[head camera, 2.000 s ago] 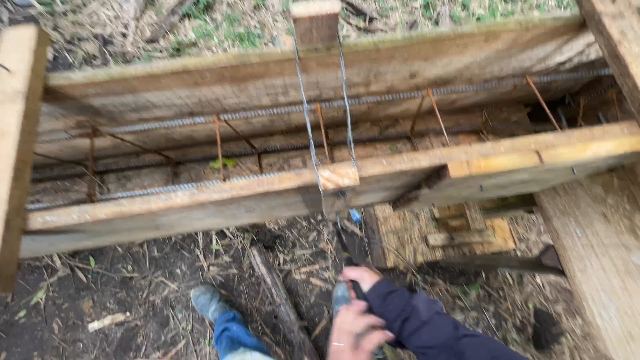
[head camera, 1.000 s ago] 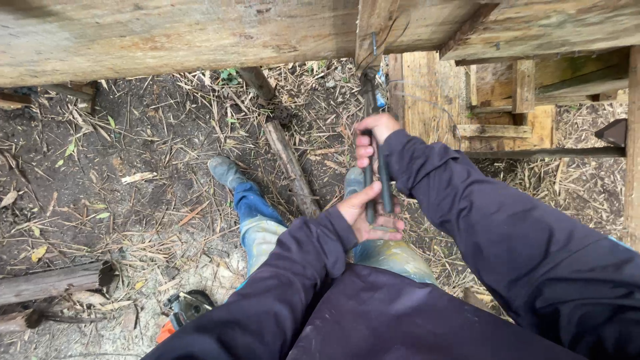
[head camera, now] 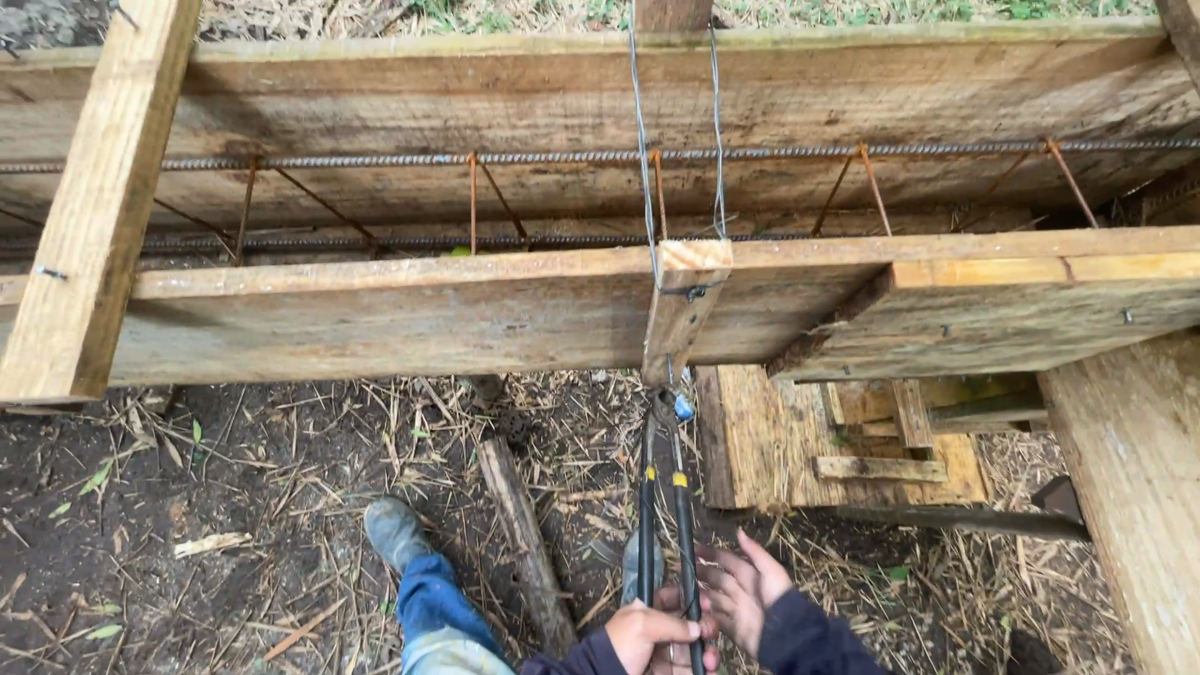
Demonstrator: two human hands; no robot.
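Observation:
My left hand (head camera: 656, 633) grips the black handles of long-handled nippers (head camera: 664, 506) with yellow bands. The jaws of the nippers are at the lower end of a short wooden cleat (head camera: 689, 314), by some wire. Just right of the handles, my right hand (head camera: 747, 586) has its fingers spread and holds nothing. Twisted tie wire (head camera: 642, 141) runs from the cleat's top across the board formwork to a wood block (head camera: 672, 14) on the far side. Inside the formwork lies ribbed steel rebar (head camera: 562, 157) with rusty stirrups (head camera: 472, 202).
A wooden crosspiece (head camera: 98, 206) with a protruding nail spans the formwork at left. Nails stick out of the near board (head camera: 1012, 319) at right. A wide plank (head camera: 1134, 487) slopes down at right. Below are wood pieces (head camera: 769, 441) and a stick (head camera: 525, 544) on littered soil.
The view has tilted back up to the formwork. My right hand, on the tool one second ago, is now off it with fingers spread; my left hand still holds the handles.

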